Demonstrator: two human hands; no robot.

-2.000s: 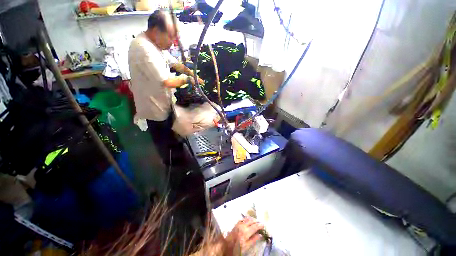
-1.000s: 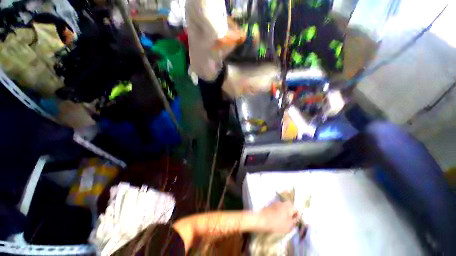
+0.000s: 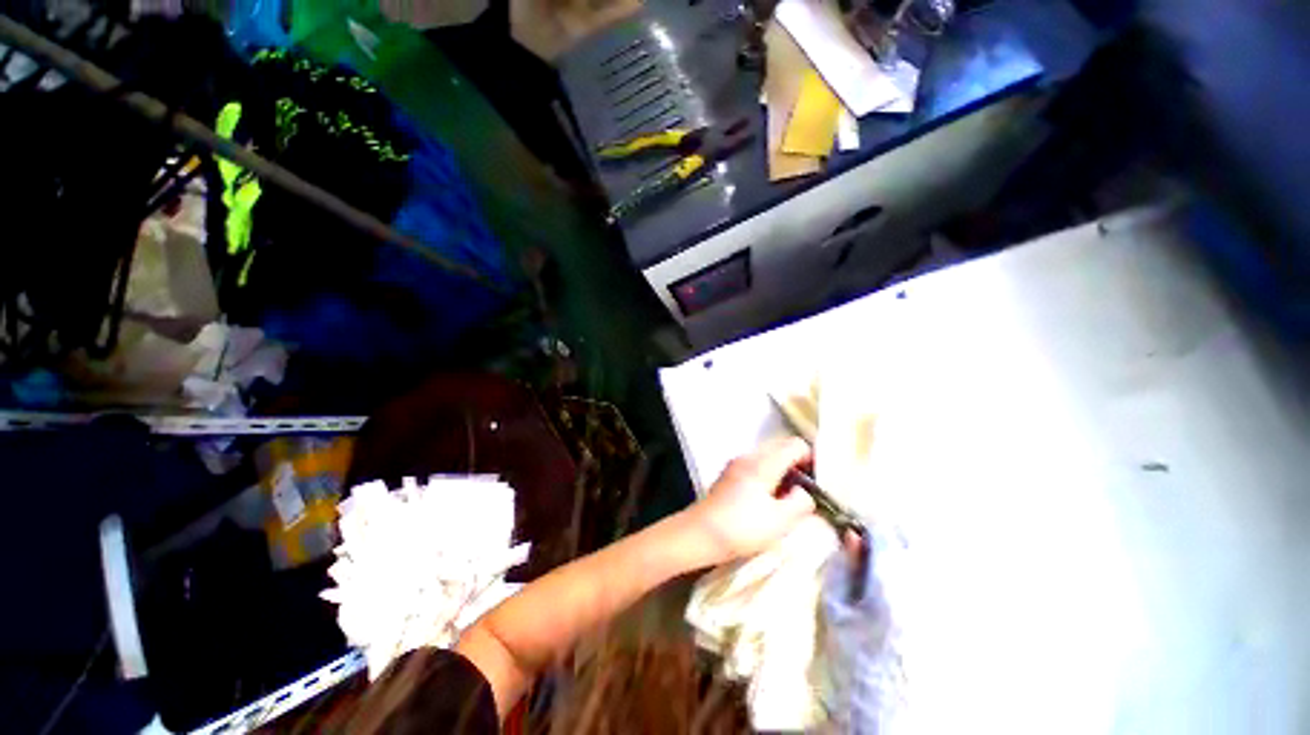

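A bundle of cream fabric pieces [image 3: 769,618] lies at the near left edge of the white table [image 3: 1034,474], fanned towards me. A narrow olive-brown tie strip [image 3: 829,503] crosses its gathered part. My bare left hand [image 3: 762,495] is closed on the strip at the top of the bundle. My right hand [image 3: 862,632] shows only as a pale, bluish blurred shape, like a white glove, at the strip's right end; its fingers are unclear. More cream ends stick out beyond the left hand and blend into the white table.
A loose pile of cream pieces [image 3: 424,567] sits left of my forearm. A machine cabinet [image 3: 805,237] beyond the table bears yellow-handled tools [image 3: 661,165] and card strips. A dark padded form [image 3: 1236,172] stands at the right. A slanting pole [image 3: 287,180] crosses the upper left over dark garments.
The view has tipped down and moved closer to the table; the other person has left the picture. The bundle and cream pile now show more fully. My left hand remains at the bundle.
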